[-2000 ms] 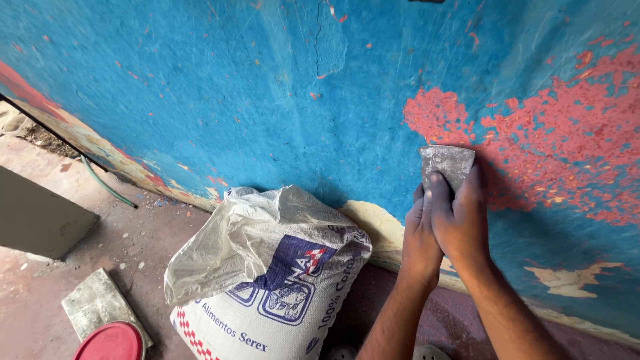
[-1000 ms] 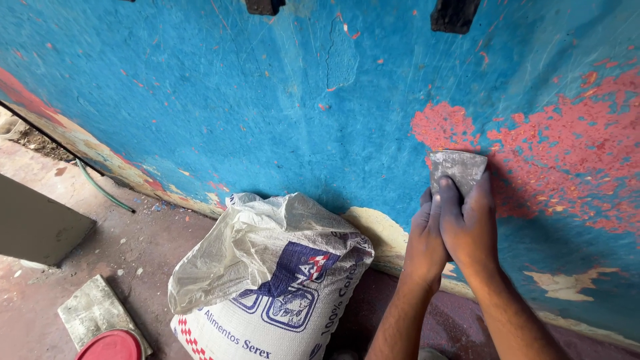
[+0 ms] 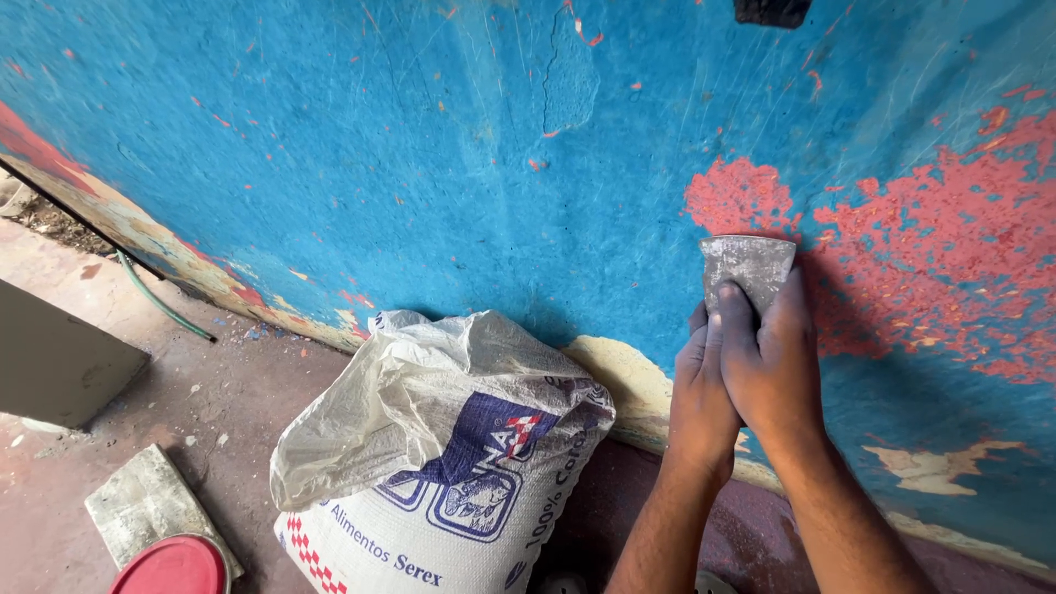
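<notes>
Both hands grip a worn metal scraper blade [image 3: 752, 268] in the head view, its wide edge against the blue painted wall [image 3: 462, 190]. My right hand [image 3: 771, 355] lies over the front, thumb on the blade's face and fingers at its right side. My left hand [image 3: 701, 388] closes around the lower part from the left; the two hands touch, and the tool's handle is hidden between them. Just above and right of the blade, flaked blue paint exposes a red patch [image 3: 742, 198] and a wider red area [image 3: 957, 256]. Dark dust coats the fingers.
A white woven sack [image 3: 429, 503], printed and partly folded over, stands against the wall's foot. At left are a grey block-like object [image 3: 58, 355], a green hose [image 3: 161, 301], a flat pale slab [image 3: 144, 503] and a red round lid [image 3: 173, 569]. A dark object [image 3: 771, 10] shows at the top.
Both hands stay on the scraper near the red patch's lower edge. The view has shifted slightly; of two dark objects at the top a second ago, one shows now.
</notes>
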